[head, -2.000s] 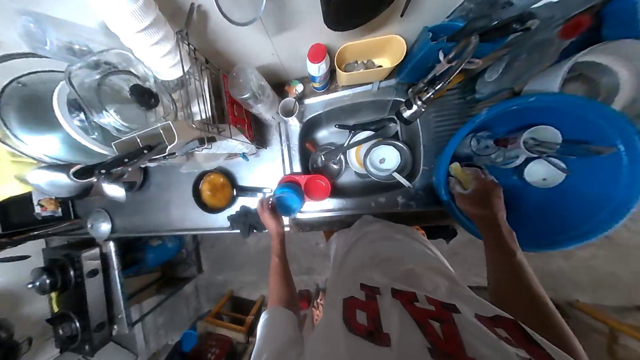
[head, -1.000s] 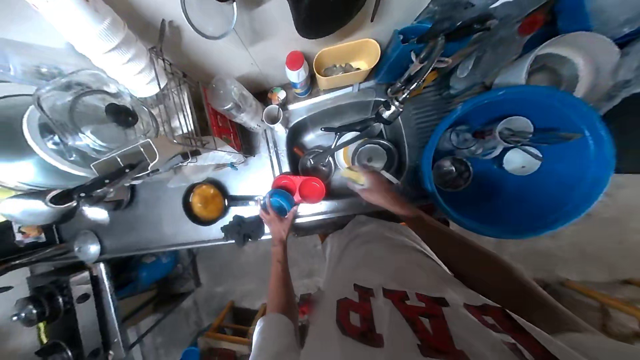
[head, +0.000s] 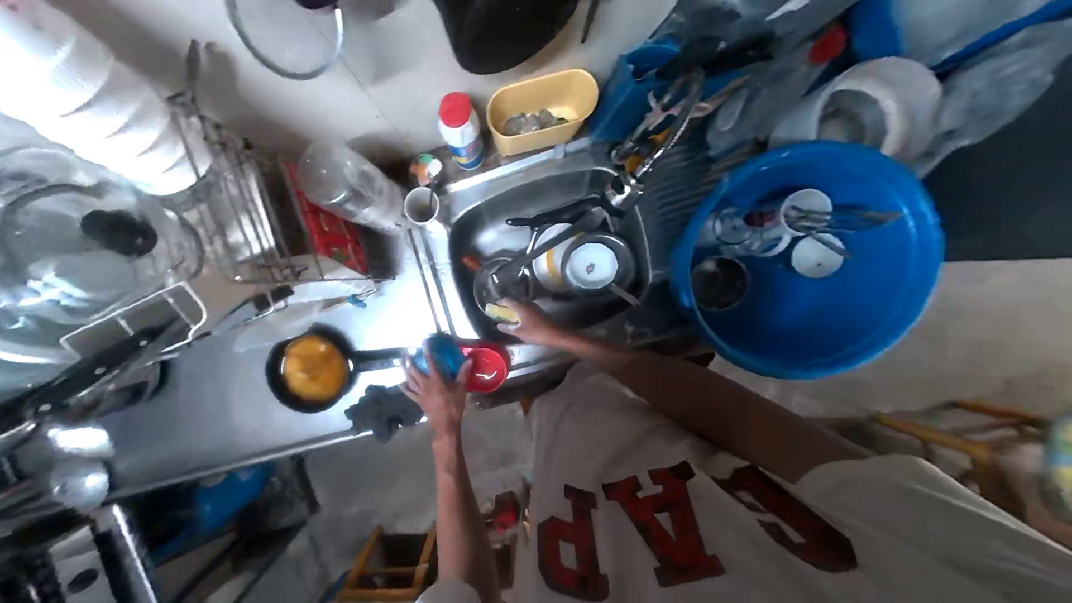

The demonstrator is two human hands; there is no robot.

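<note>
My left hand (head: 439, 392) grips a blue cup (head: 444, 355) at the front edge of the counter, beside a red plastic container (head: 487, 368). With my right hand (head: 528, 325) I hold a yellow sponge (head: 502, 313) over the front left part of the steel sink (head: 607, 328). In the sink lie a pan, a white bowl (head: 591, 265), other dishes and dark-handled utensils. A frying pan (head: 315, 368) with orange-brown contents sits on the counter left of the blue cup, its handle pointing toward it.
A large blue basin (head: 812, 335) with cups, cutlery and a metal cup stands right of the sink. Behind the sink are a faucet (head: 624, 191), a yellow tub (head: 543, 109) and a red-capped bottle (head: 460, 134). A dark cloth (head: 383, 412) lies at the counter's front edge.
My right hand, with the sponge, has moved left from the blue basin's rim to the sink's front left. A metal cup now in the basin does not show there in the earliest frame.
</note>
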